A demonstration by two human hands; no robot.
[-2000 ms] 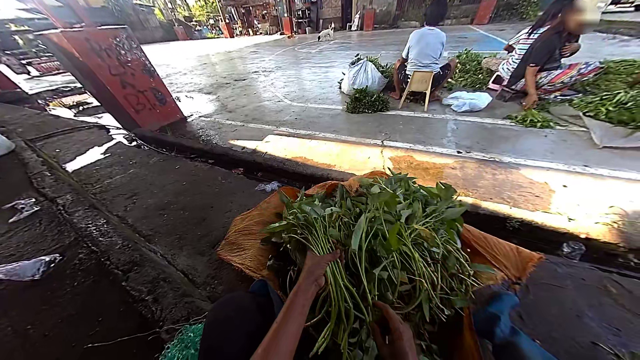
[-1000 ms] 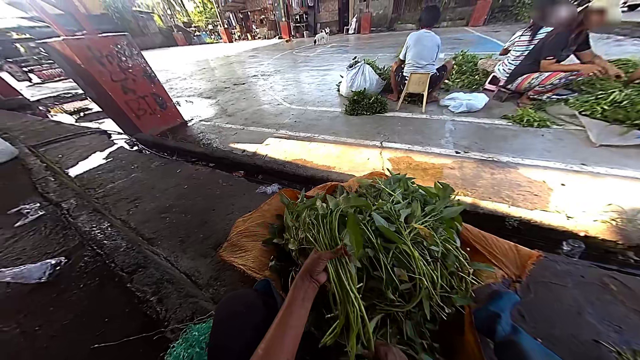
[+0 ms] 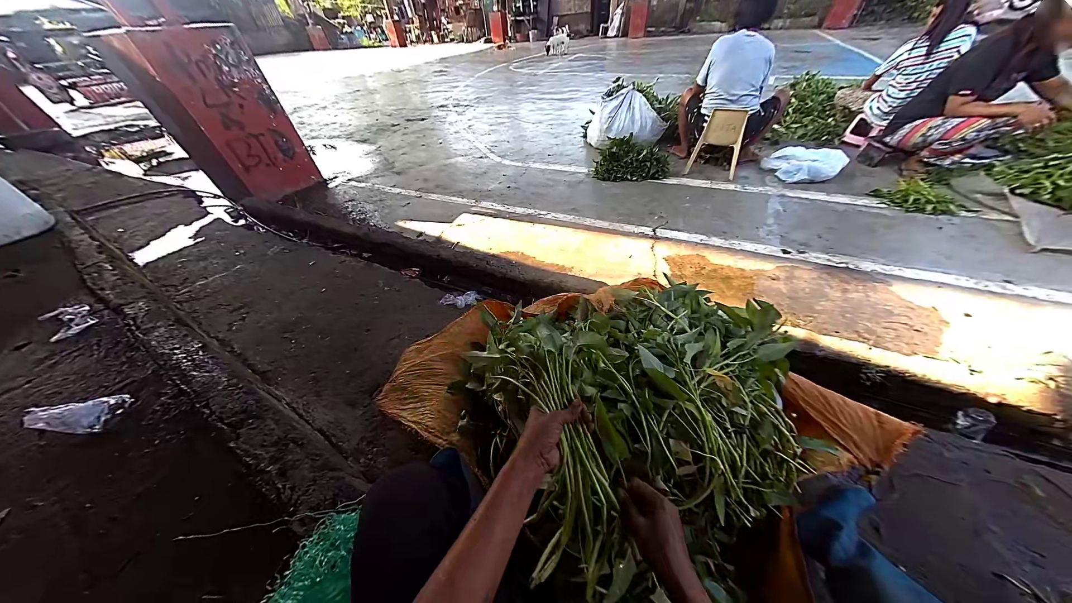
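Observation:
A large heap of long-stemmed leafy greens (image 3: 712,394) lies on an orange woven sack (image 3: 427,377) between my knees. My left hand (image 3: 548,435) is closed around a bunch of green stems (image 3: 578,486) on the heap's left side, leaves pointing away from me and stem ends toward me. Just right of those stems, lower down, my right hand (image 3: 649,515) touches the greens with its fingers bent. Its fingertips are partly hidden in shadow and stems, so whether it grips any is unclear.
A raised concrete edge (image 3: 402,251) and a gutter run beyond the sack. Green netting (image 3: 318,561) lies by my left leg. Several people sit farther off among greens, near a white plastic bag (image 3: 626,117) and a small stool (image 3: 722,130). A red post (image 3: 226,109) stands at left.
My right hand, low at the frame's bottom edge one second ago, has moved up beside the stems. My left hand has stayed on its bunch. A seated person at right has drawn their hands nearer their body.

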